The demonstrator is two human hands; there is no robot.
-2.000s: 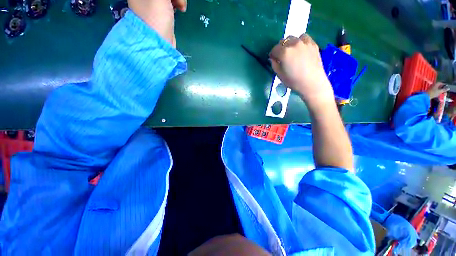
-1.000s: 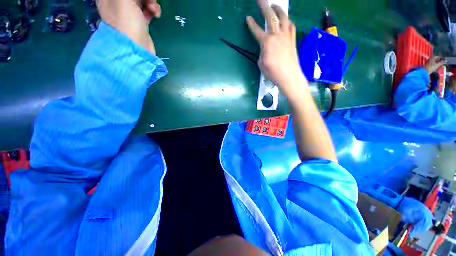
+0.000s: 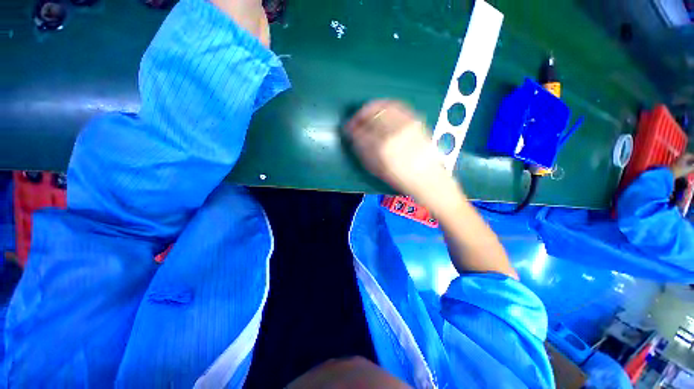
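The white die-cut strip (image 3: 469,64) lies on the green bench (image 3: 319,91), with several round holes near its lower end. My right hand (image 3: 392,140) is blurred, just left of the strip's lower end, with fingers curled; whether it holds anything cannot be told. My left hand (image 3: 247,14) is cut off by the top edge; only the wrist and part of the hand show. A dark round module (image 3: 272,9) shows partly beside it. The tweezers cannot be made out.
A blue box (image 3: 530,123) stands right of the strip, with a yellow-and-black handled tool (image 3: 551,76) behind it. Farther right are a white ring (image 3: 622,150), a red crate (image 3: 656,144) and a coworker's blue sleeve (image 3: 647,199). Dark modules (image 3: 50,15) lie top left.
My right hand has left the strip and moved left and nearer the bench edge, uncovering more holes. The camera view has shifted, leaving less of my left hand visible.
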